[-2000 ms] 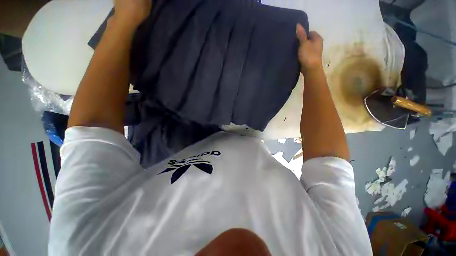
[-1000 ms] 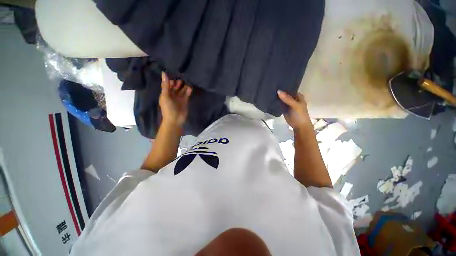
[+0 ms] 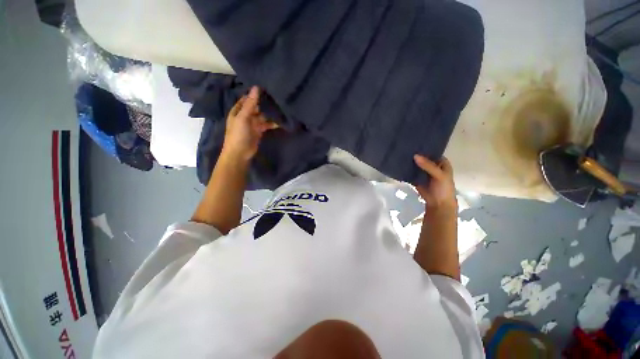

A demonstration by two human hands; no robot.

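Observation:
A dark navy-grey pleated skirt point(image 3: 365, 77) lies over the cream board and the table cover, its pleats running away from me and its upper part cut off by the frame. My right hand point(image 3: 436, 184) pinches the near right corner of the skirt, thumb on top. My left hand point(image 3: 245, 130) is at the near left edge, its fingers touching dark cloth; the fingertips are partly hidden at the fold. More crumpled dark cloth point(image 3: 281, 158) hangs below the board beside my left hand.
The steam iron point(image 3: 570, 175) rests at the right on the white table cover point(image 3: 502, 168), below a brown scorch stain. The cream board point(image 3: 154, 35) extends left. Clear plastic and a blue bag point(image 3: 95, 116) are at the left. White scraps and a cardboard box point(image 3: 523, 340) lie on the floor.
Both hands have come down from the skirt's upper part and sides to its near edge. In the last second, the skirt's near right corner and my right hand have moved slightly right and nearer.

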